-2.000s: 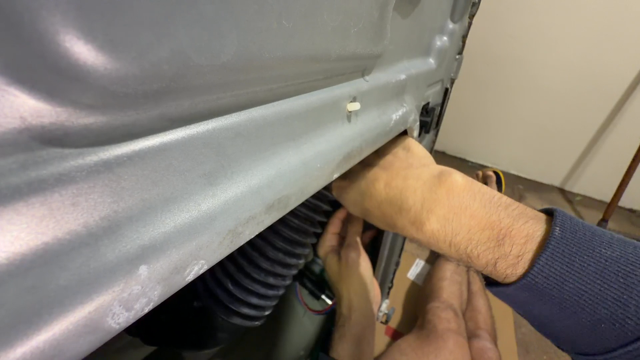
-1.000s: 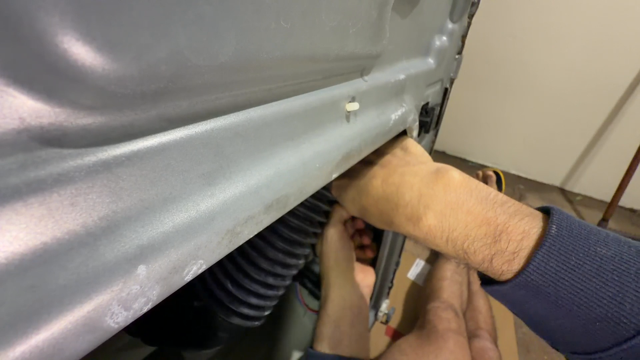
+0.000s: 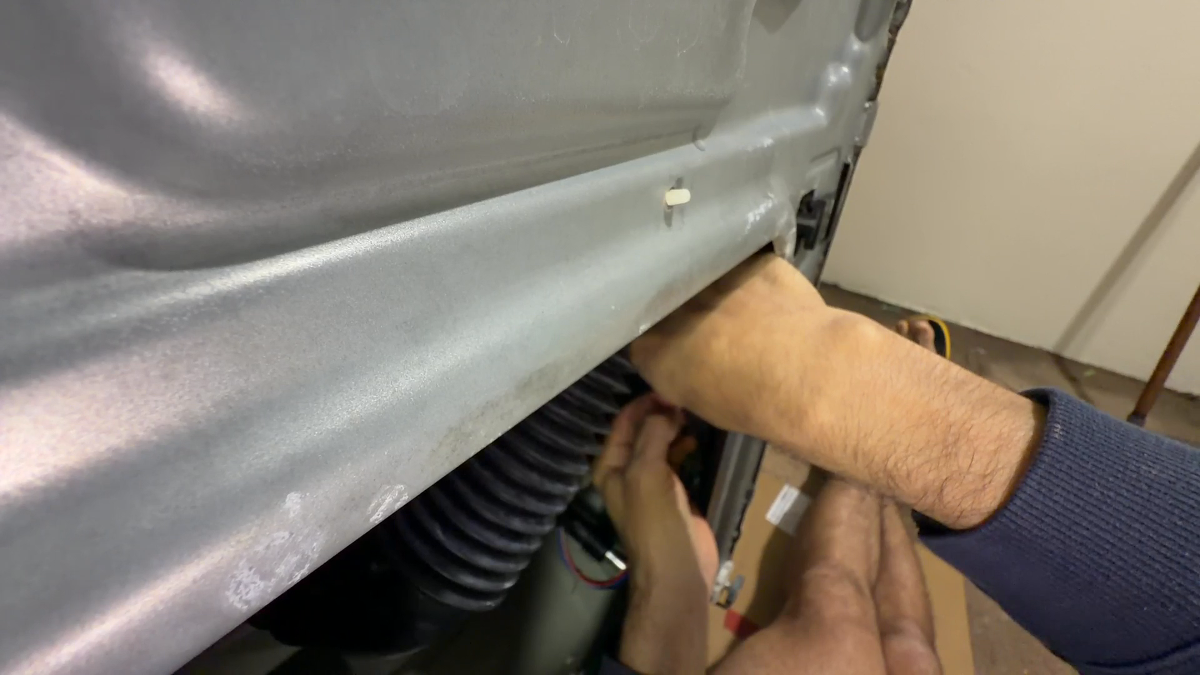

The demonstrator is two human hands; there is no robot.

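Note:
A grey sheet-metal panel (image 3: pixel 394 319) slants across the view. My right hand (image 3: pixel 722 352) reaches behind its lower edge; only the back of the hand and the wrist show, and the fingers are hidden. Below, my left hand (image 3: pixel 647 478) is raised with its fingers bent near the right wrist, beside a black corrugated rubber hose (image 3: pixel 506 506). Whether it holds anything cannot be told. Red and blue wires (image 3: pixel 591 574) run just left of its wrist. A small off-white plastic clip (image 3: pixel 677 197) sits on the panel.
Bare skin of bent legs (image 3: pixel 834 591) lies below my right forearm, over a cardboard sheet (image 3: pixel 947 600) on the floor. A foot with a yellow-edged sandal (image 3: pixel 923 335) is farther back. A thin brown pole (image 3: pixel 1167 361) stands near the pale wall (image 3: pixel 1031 159).
The fingers of my left hand have shifted under the panel, and its wrist sits a little differently than a second ago. My right forearm has stayed nearly still.

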